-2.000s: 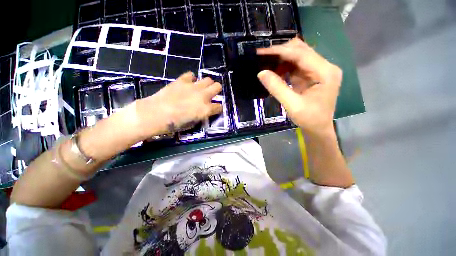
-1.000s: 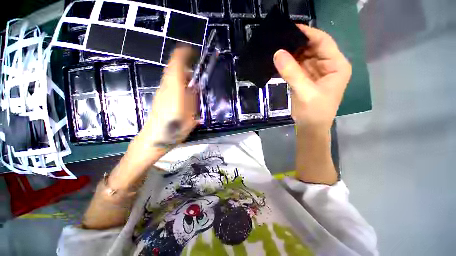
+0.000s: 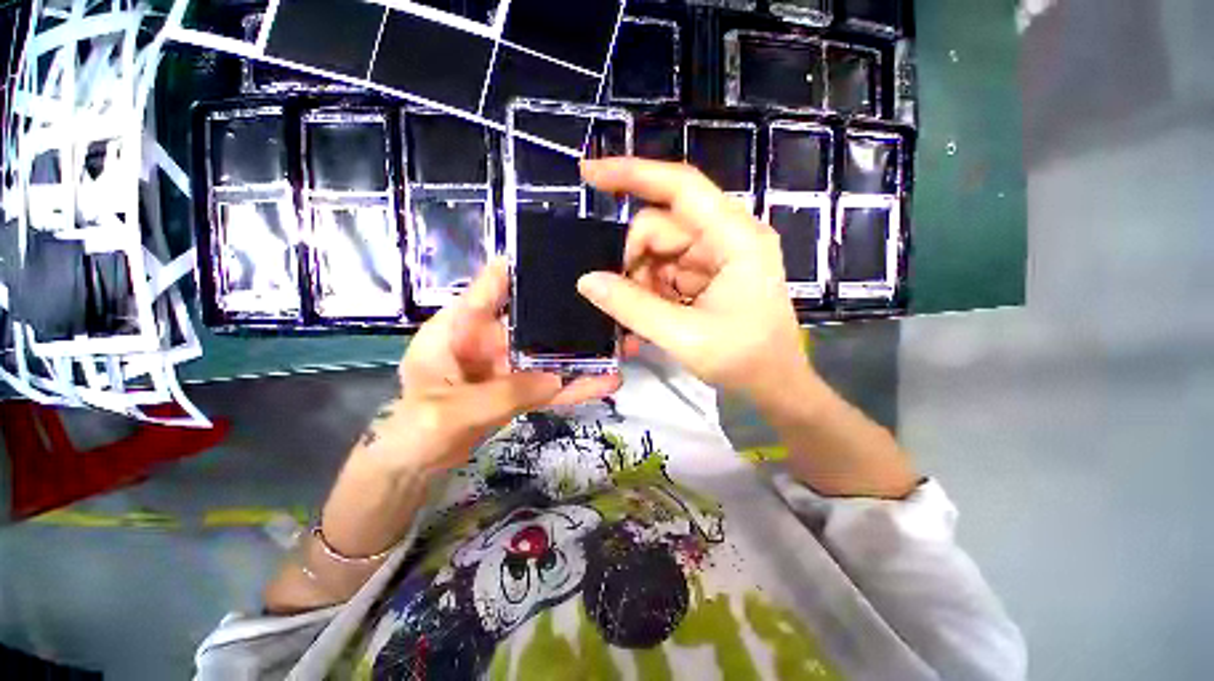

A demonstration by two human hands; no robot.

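My left hand (image 3: 466, 359) holds a silver-edged housing (image 3: 549, 165) upright in front of the tray, gripping its lower end and side. A matt black adhesive pad (image 3: 549, 295) lies over the housing's lower half. My right hand (image 3: 699, 266) is at the housing's right side, its thumb on the pad and its index finger over the upper half. Whether the pad is fully stuck down cannot be told. The die-cut adhesive sheet (image 3: 433, 56) lies across the tray, behind the housing's top end.
The black blister tray (image 3: 400, 323) holds rows of housings on the green mat (image 3: 969, 200). Tangled white waste matrix (image 3: 100, 246) lies left of the tray. A red object (image 3: 100, 459) is below the bench at left, above the grey floor (image 3: 1118, 466).
My left hand has brought the housing in front of me. My right hand has moved left and down, bringing the black pad onto it. The view has shifted.
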